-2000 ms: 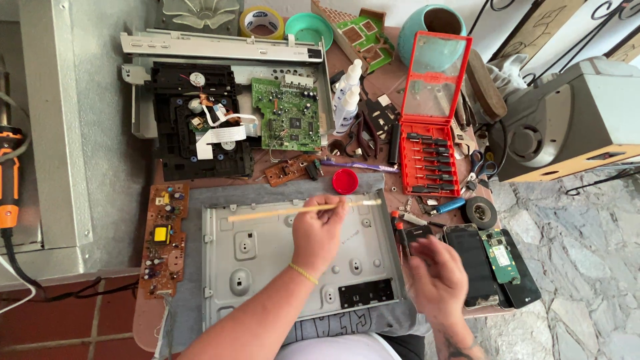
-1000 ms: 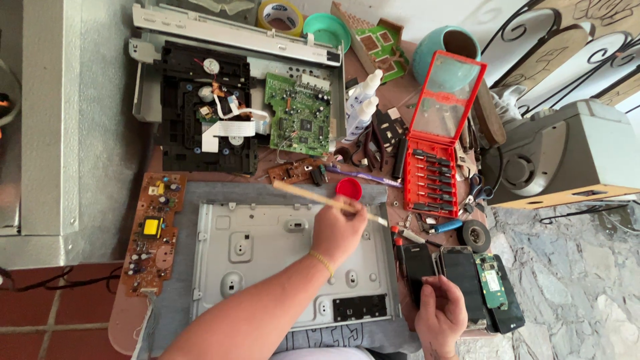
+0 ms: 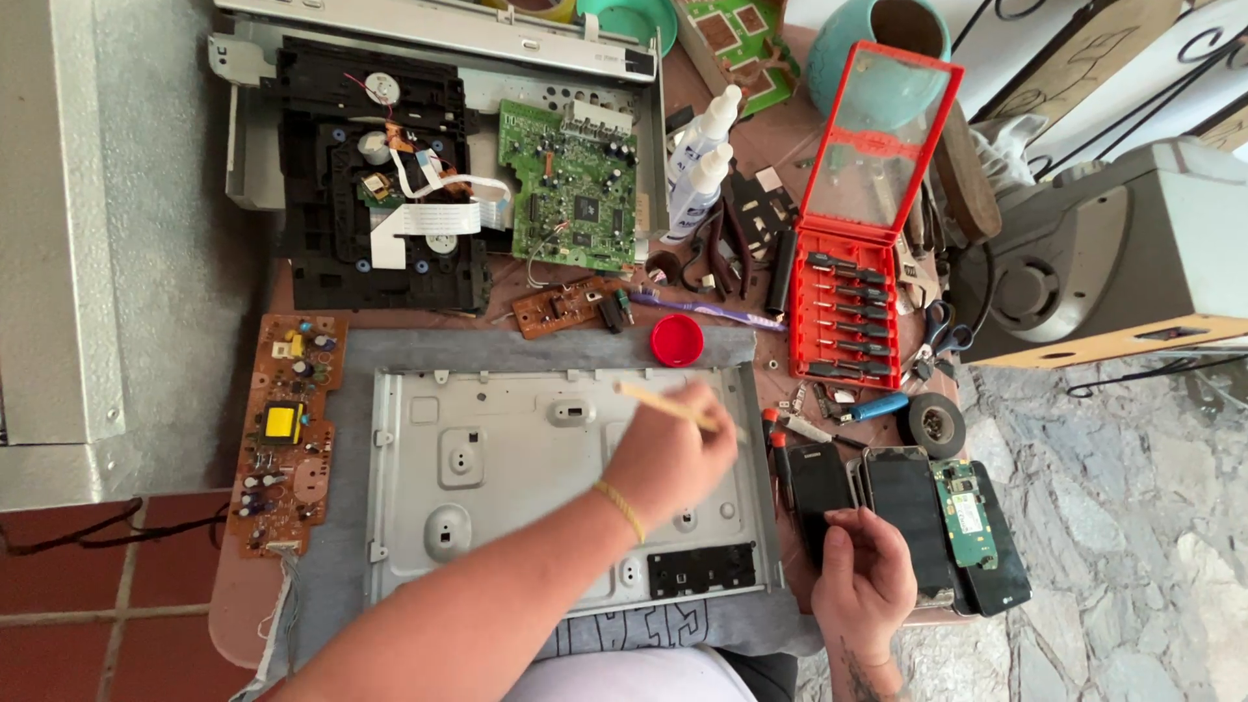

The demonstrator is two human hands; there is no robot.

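Observation:
My left hand (image 3: 682,453) grips a thin wooden-handled brush (image 3: 655,398) above a grey metal cover panel (image 3: 526,468), its handle pointing up and left; the bristle end is blurred beside the fingers. The panel lies on a grey cloth and has a black plate (image 3: 700,570) in its lower right corner. My right hand (image 3: 863,561) is over the black phones at the right, thumb and fingertips close together near the lower part of one phone (image 3: 817,487); whether they hold anything cannot be seen. A red cap (image 3: 677,339) sits just beyond the panel.
An opened disc player chassis (image 3: 253,146) with a green circuit board (image 3: 575,190) stands at the back. A brown circuit board (image 3: 292,429) lies left. Right of centre are spray bottles (image 3: 697,185), a toothbrush (image 3: 717,310), an open red screwdriver case (image 3: 846,302) and black tape (image 3: 931,425).
My left hand has moved down with the brush, whose handle lay farther left before. My right hand, raised and blurred two seconds ago, has come down by the phones.

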